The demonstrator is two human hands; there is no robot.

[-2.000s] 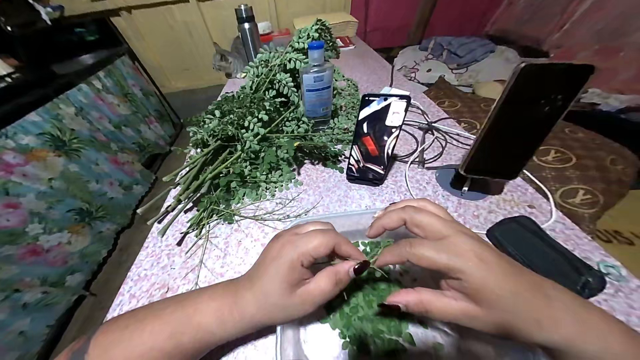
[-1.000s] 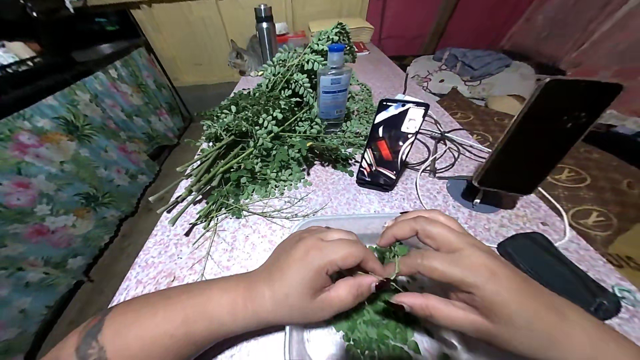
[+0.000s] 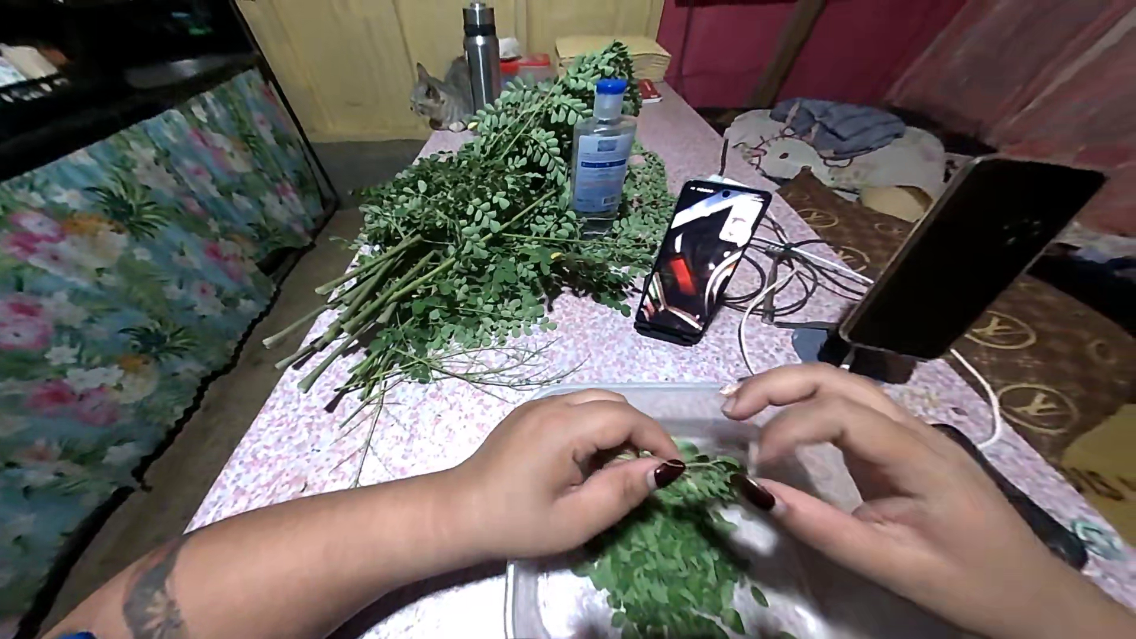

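My left hand (image 3: 590, 470) pinches a thin leafy green sprig (image 3: 706, 470) between thumb and index finger, above a clear plastic container (image 3: 524, 595). On the sprig's other side is my right hand (image 3: 852, 470), its thumb and index finger apart beside the leaf tips; whether they touch a leaf cannot be told. Loose small green leaves (image 3: 666, 568) lie in the container below both hands. Beyond them, a large heap of leafy branches (image 3: 497, 204) rests on the table, its cut stems pointing to the near left. Some thin bare stalks (image 3: 479, 364) lie at its near edge.
A blue-capped bottle (image 3: 603, 160) stands against the branches. A lit phone (image 3: 701, 262) leans upright near cables (image 3: 772, 275), with a dark phone on a stand (image 3: 967, 257) to the right. A black pouch (image 3: 1021, 497) lies beside my right hand. Farther back are a steel flask (image 3: 481, 58) and a cat (image 3: 439, 93).
My right fingers have moved apart from my left ones, which were close together with them over the container a second ago. My left hand still pinches greenery.
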